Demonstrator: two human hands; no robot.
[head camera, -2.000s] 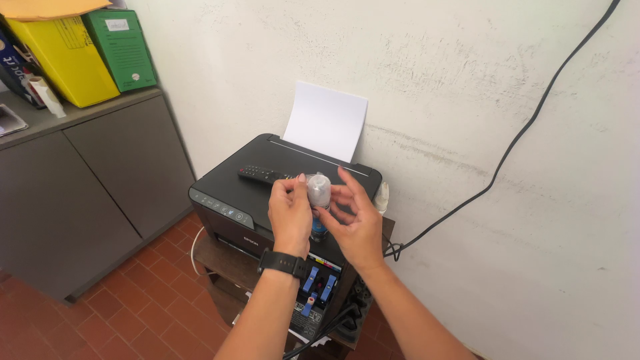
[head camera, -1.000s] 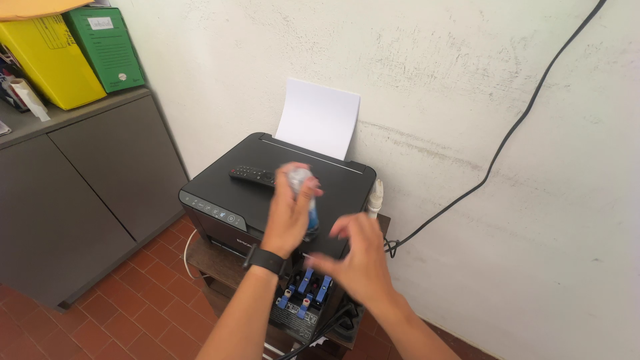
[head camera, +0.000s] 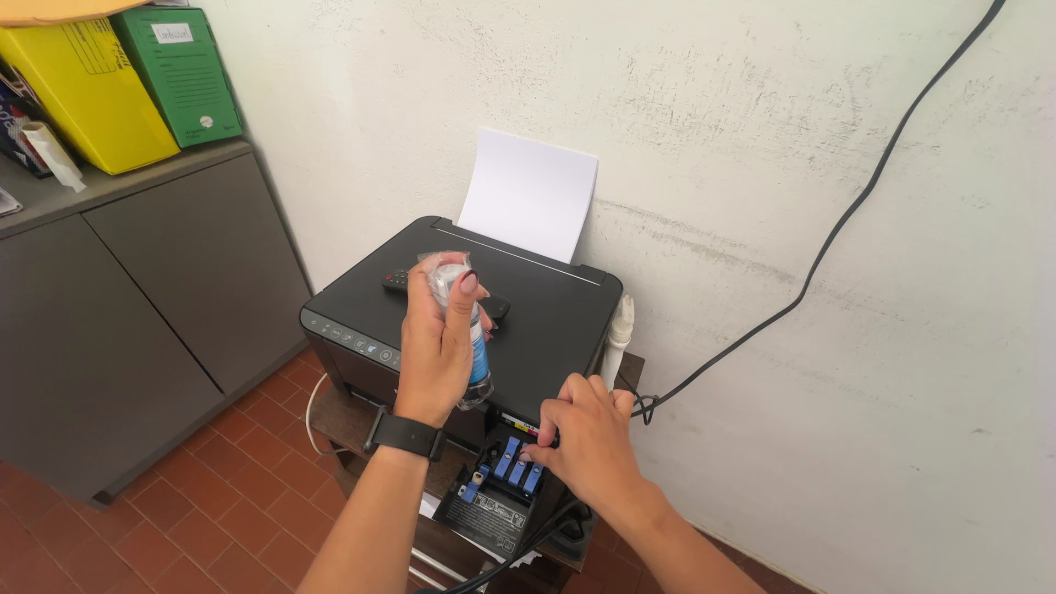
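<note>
My left hand (head camera: 439, 346), with a black watch on the wrist, grips an ink bottle (head camera: 478, 355) in clear plastic wrap over the lid of the black printer (head camera: 528, 322). The bottle tilts, its blue-labelled part pointing down. My right hand (head camera: 587, 437) is at the printer's open ink tank compartment (head camera: 495, 503), thumb and index finger close to the blue tank caps (head camera: 517, 472). Whether the fingers touch a cap cannot be told. One cap at the left stands open. A black remote control (head camera: 396, 280) lies on the lid, partly behind my left hand.
White paper (head camera: 532, 194) stands in the rear feed. A dark wooden stand (head camera: 346, 425) bears the printer. Black cables (head camera: 813, 272) run along the wall and beside the compartment. A white plastic pipe (head camera: 619, 334) is at the printer's right. A grey cabinet (head camera: 165, 272) with yellow and green file boxes (head camera: 177, 78) stands left.
Both hands were at the bottle's top two seconds ago. My right hand has let go and moved down to the tank compartment. The bottle stays in my left hand.
</note>
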